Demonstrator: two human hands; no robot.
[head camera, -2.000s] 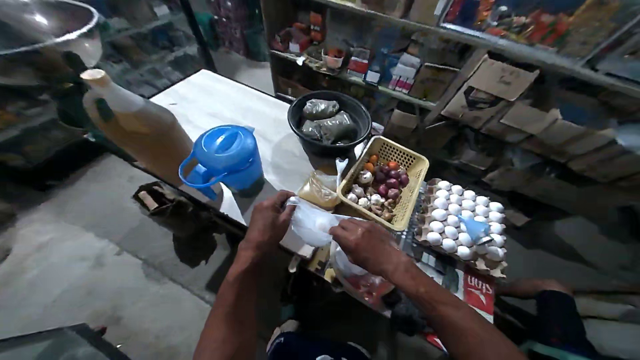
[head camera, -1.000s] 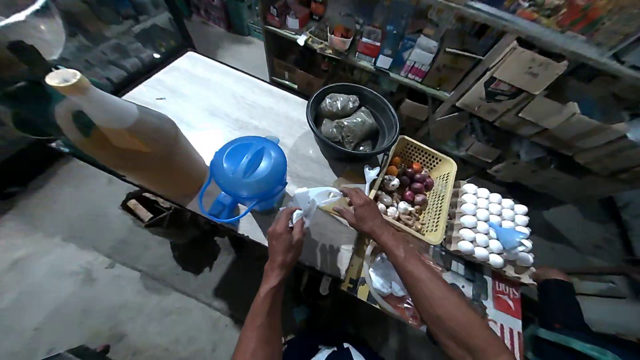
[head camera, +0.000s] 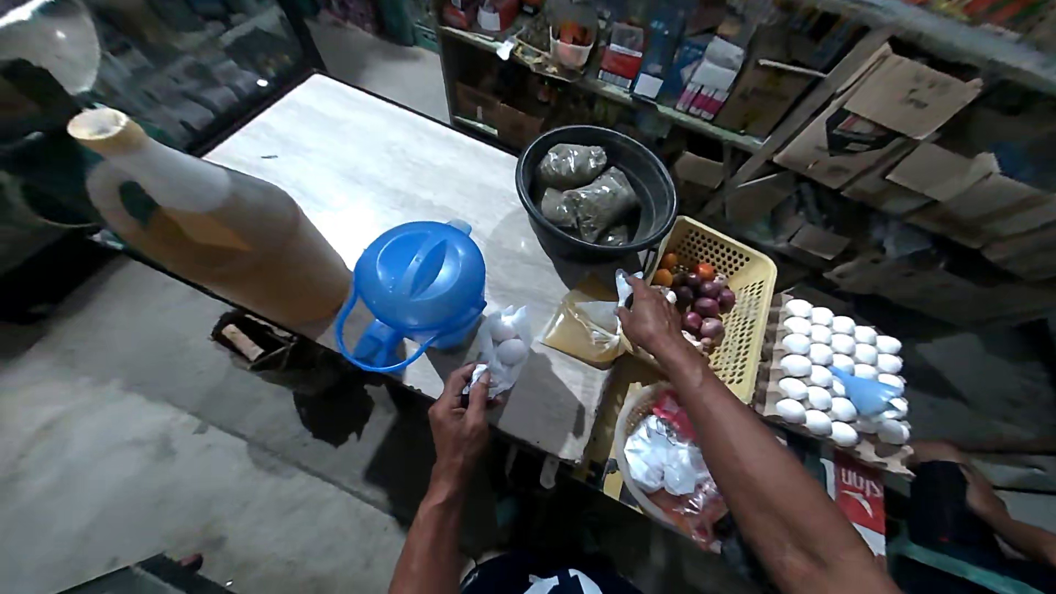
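My left hand grips the gathered end of a thin clear plastic bag with round pale things inside, like eggs, beside a blue lidded plastic pitcher. At the counter's edge lies a plastic bag of yellowish contents. My right hand closes on a whitish piece of plastic next to that bag; whether the two are joined cannot be told. Right of it is a yellow perforated basket with red onions and orange tomato-like produce. A tray of white eggs sits farther right, a light-blue plastic piece on it.
A black bucket with filled plastic bags stands on the white counter. A large jug of brownish liquid stands left. A round tub with plastic bags is near me. Shelves with cartons are behind; a person's arm shows at right.
My hands have moved apart. The bag that both hands held two seconds ago now hangs from or lies by my left hand, while my right hand has moved toward the basket. The view has shifted.
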